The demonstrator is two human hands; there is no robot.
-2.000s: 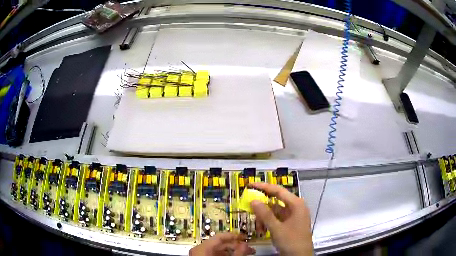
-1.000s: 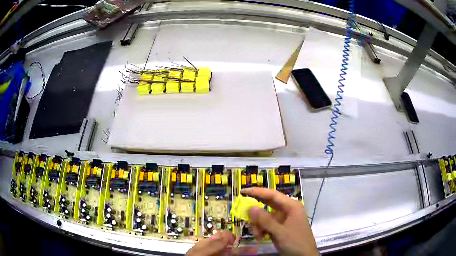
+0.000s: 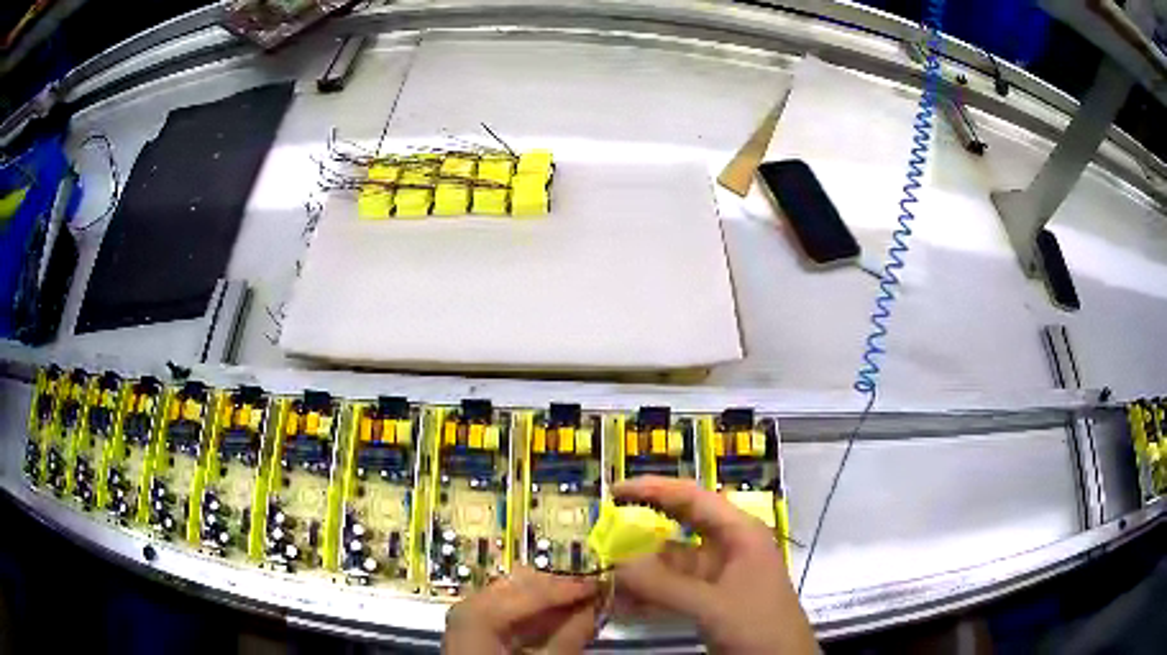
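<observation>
A yellow taped transformer [image 3: 632,532] is held above the boards at the front by my right hand [image 3: 723,582], thumb below and fingers on top. My left hand [image 3: 531,612] is just left of it, its fingertips closed around dark lead wires [image 3: 572,573] that trail from the block. The power supply boards [image 3: 470,518] stand side by side under and left of my hands. Another yellow block [image 3: 755,509] shows on the rightmost board, partly behind my right hand.
Rows of yellow blocks [image 3: 490,195] with dark leads lie on a white pad [image 3: 512,288]. A black mat [image 3: 186,211] and blue bin [image 3: 32,243] are at left. A phone [image 3: 809,214], brown cardboard [image 3: 755,147] and coiled blue cord [image 3: 905,230] are at right.
The view has shifted a little. My left hand has come up to the leads beside the held block. The yellow block on the rightmost board now shows more clearly.
</observation>
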